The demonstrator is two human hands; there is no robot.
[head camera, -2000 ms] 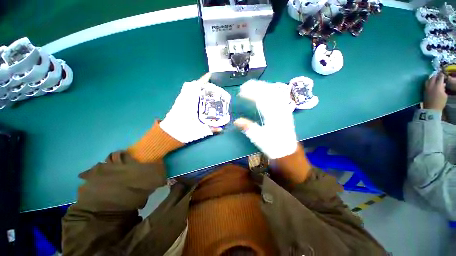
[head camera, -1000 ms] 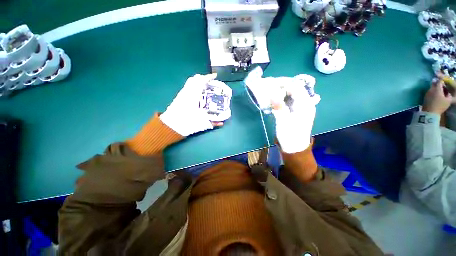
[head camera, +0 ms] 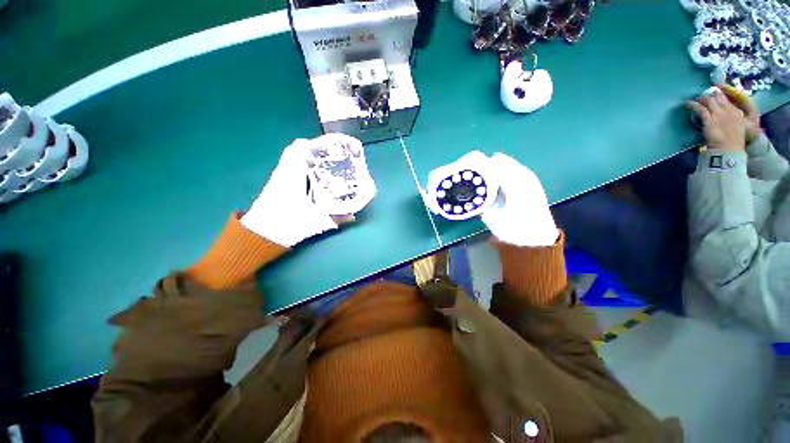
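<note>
My gloved left hand (head camera: 281, 197) holds a white housing (head camera: 340, 176), open side up, with pale metal and board parts showing. My gloved right hand (head camera: 522, 203) holds a second housing with a ring plate (head camera: 462, 192) facing up, a dark face with a ring of white dots around a round centre. The two housings are apart, both just in front of the silver-grey screw feeder (head camera: 368, 95). The right hand's fingers are partly hidden behind its housing.
Stacked white housings (head camera: 43, 151) stand at the left. A white shell (head camera: 527, 87) lies right of the feeder, below clustered brown-black sub-assemblies (head camera: 533, 24). Another worker's hands (head camera: 726, 117) are at the right beside more white parts (head camera: 736, 43). A dark tray edge (head camera: 10, 320) is far left.
The right hand has picked up the housing from the bench at right and turned it so its dotted ring face shows. The left hand still holds its housing. The whole view has shifted.
</note>
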